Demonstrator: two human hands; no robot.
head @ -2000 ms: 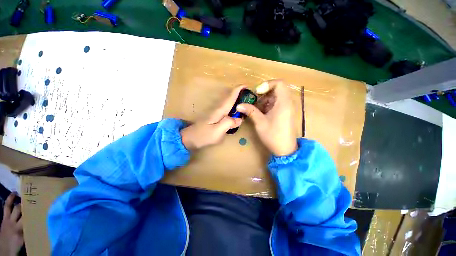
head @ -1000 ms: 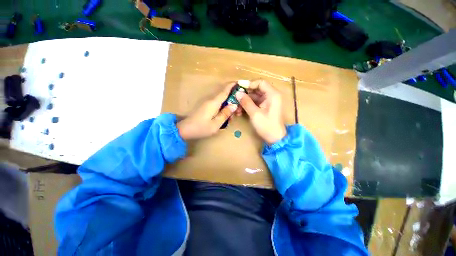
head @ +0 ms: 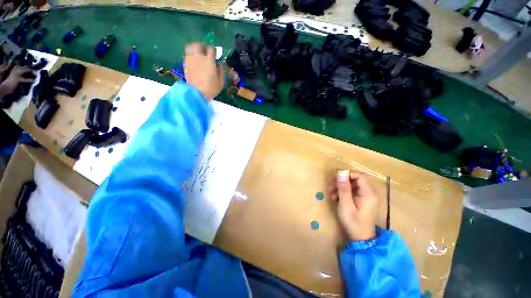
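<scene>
My left hand (head: pixel 204 71) is stretched out over the green belt (head: pixel 163 41), back of the hand up. Small green and white bits show at its fingertips; what it touches or holds cannot be told. My right hand (head: pixel 356 204) is above the cardboard mat (head: pixel 279 174), fingers curled and thumb against them. A cream-yellow piece (head: pixel 343 174) shows at its fingertips; no housing shows in it. Blue cells (head: pixel 133 58) and a brown block on a wired cell (head: pixel 247 93) lie on the belt beside my left hand.
A thin dark rod (head: pixel 388 204) lies right of my right hand. Black parts (head: pixel 343 75) are heaped on the belt. Black housings (head: pixel 99 114) lie at left near the white sheet (head: pixel 224 157). An open carton (head: pixel 73 256) is at lower left. Another person's hand (head: pixel 17 78) is at far left.
My hands have parted from the black housing with the green board. My left hand has moved forward and left over the belt; my right stays over the cardboard. The view has swung left.
</scene>
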